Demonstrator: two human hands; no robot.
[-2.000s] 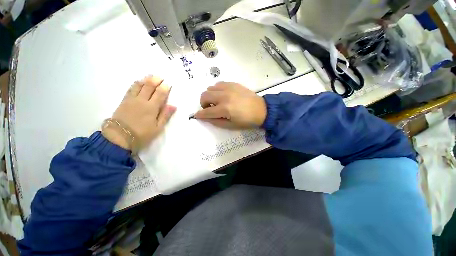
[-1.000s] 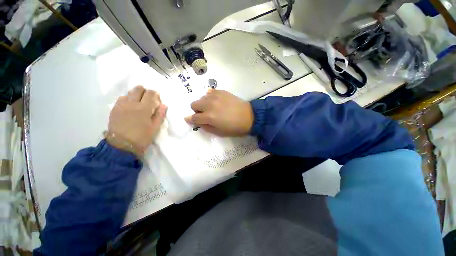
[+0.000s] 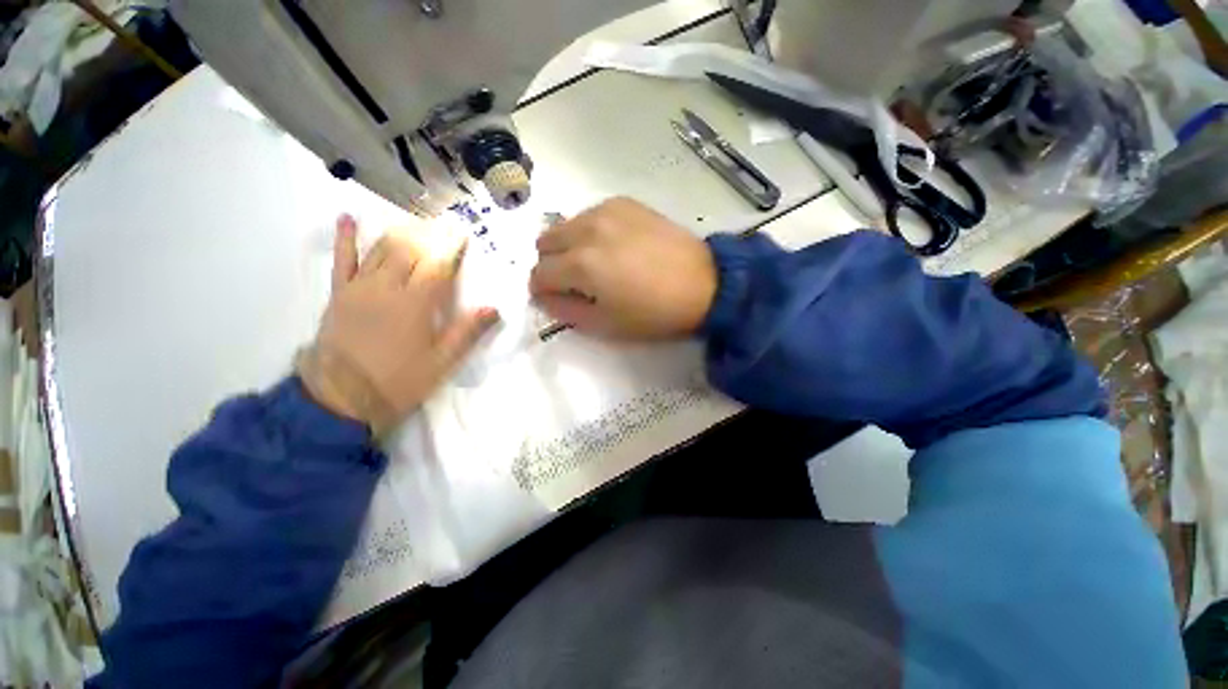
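A thin white fabric piece (image 3: 474,505) lies on the white table below the needle area, and its lower end reaches the front edge. My left hand (image 3: 397,316) lies flat on it with the fingers spread, just in front of the sewing machine's needle area. My right hand (image 3: 622,273) is to the right of the needle area, fingers curled down at the fabric's right side; whether they pinch it is hidden. The white sewing machine head (image 3: 364,81) stands above, with a dark-and-brass knob (image 3: 501,172) low on it. Glare hides the fabric's edges.
Thread snips (image 3: 727,162) and black-handled shears (image 3: 927,202) lie to the right, with a white strip (image 3: 673,58) draped over the shears. A clear plastic bag (image 3: 1064,135) is at the far right. Printed ruler marks (image 3: 593,438) run along the front edge. White pieces (image 3: 1192,417) lie beyond the table at right.
My left hand has gone from bunched to spread flat. My right hand has shifted slightly right and up. The view has shifted, and the machine head appears further left.
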